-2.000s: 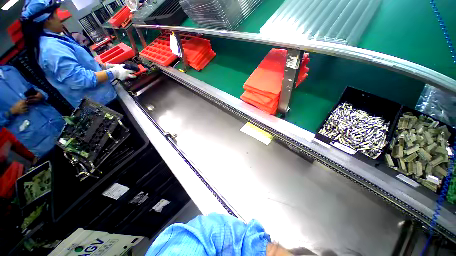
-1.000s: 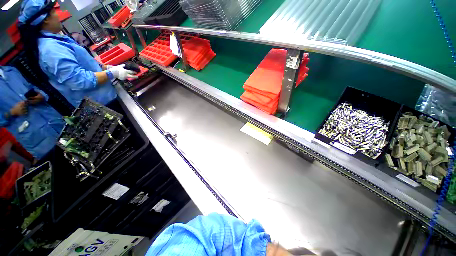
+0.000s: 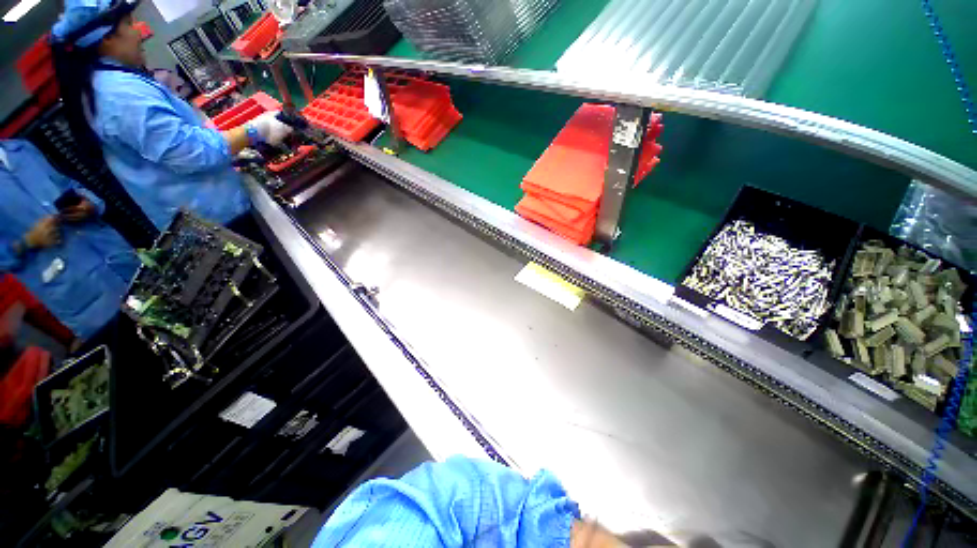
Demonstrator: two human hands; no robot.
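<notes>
A blue sleeve (image 3: 450,508) reaches in at the bottom edge, with a bit of bare wrist at its right end; the hand itself is cut off by the edge. I cannot see my left hand or my right hand. In front lies the shiny steel surface (image 3: 514,375) between two chain conveyor rails. A yellow label (image 3: 552,286) is on the far rail. A dark edge of something, perhaps a carrier, shows at the bottom right (image 3: 866,512).
A black bin of silver components (image 3: 766,276) and one of beige-grey connectors (image 3: 902,319) stand at right. Red trays (image 3: 568,177) lie on the green shelf. A blue coiled cord hangs at right. Stacked carriers (image 3: 198,289) stand left. Two people in blue smocks are at upper left.
The standing co-worker at upper left has shifted, with gloved hands now over a dark carrier at the line's far end. My sleeve has barely moved.
</notes>
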